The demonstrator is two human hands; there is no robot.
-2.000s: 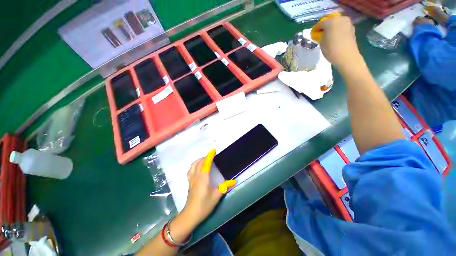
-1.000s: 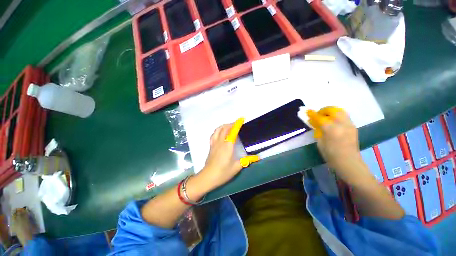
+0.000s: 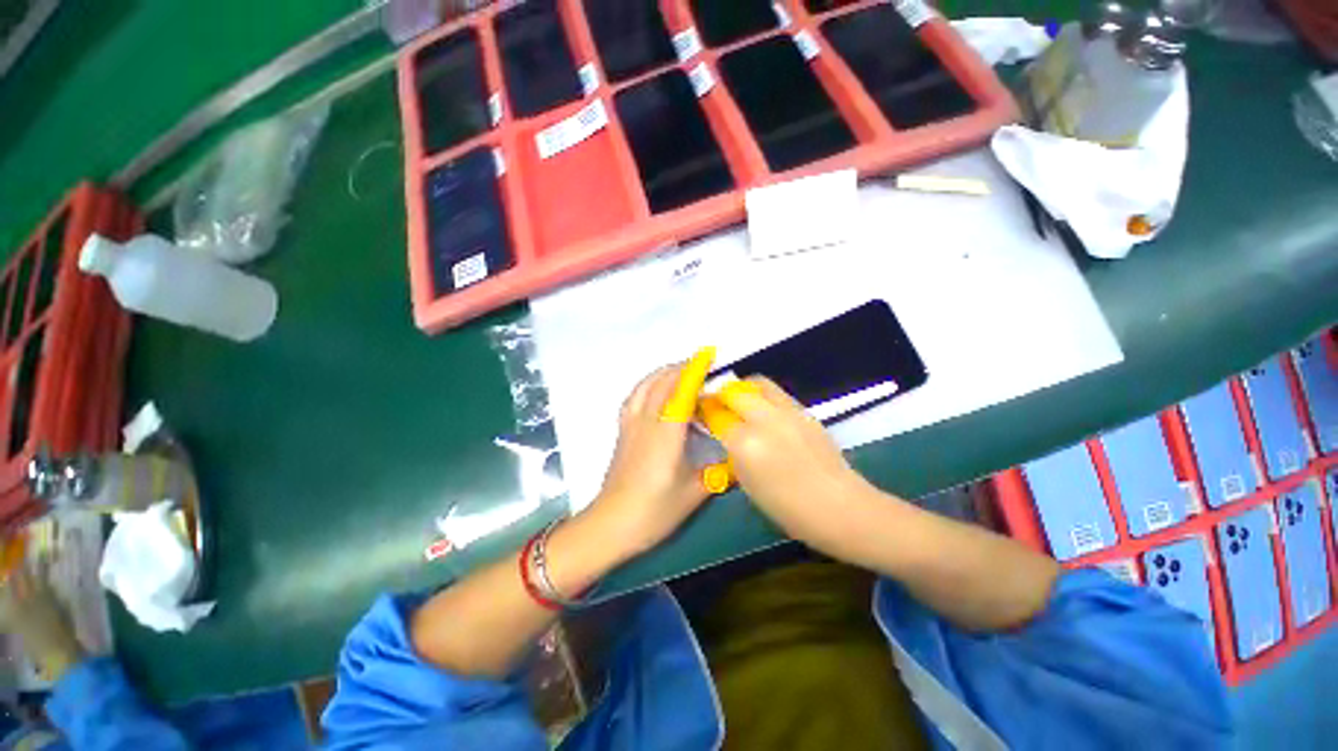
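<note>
A smartphone [image 3: 839, 363] lies black screen up on the white work mat [image 3: 998, 294]. My left hand [image 3: 650, 452], with yellow-orange finger cots, holds the phone's left end between thumb and fingers. My right hand [image 3: 778, 448] is over the phone's left end, close to my left fingers. It pinches a small white wipe [image 3: 721, 385] against the screen; most of the wipe is hidden by the fingers. The red phone tray [image 3: 587, 250] stands behind the mat with phones in its slots and one slot without a phone, holding a white label [image 3: 571, 129].
An alcohol dispenser [image 3: 1093, 96] wrapped in white wipes stands right. A pale card [image 3: 803, 214] and thin stick [image 3: 944, 185] lie by the tray. A solvent bottle [image 3: 184, 286] lies left. Trays of light-blue phones [image 3: 1067, 499] are lower right. Another person's hand [image 3: 37, 616] shows lower left.
My right hand went from the dispenser to the phone's right end, then slid left along the screen to its left end. My left hand still holds the phone. The view shifted.
</note>
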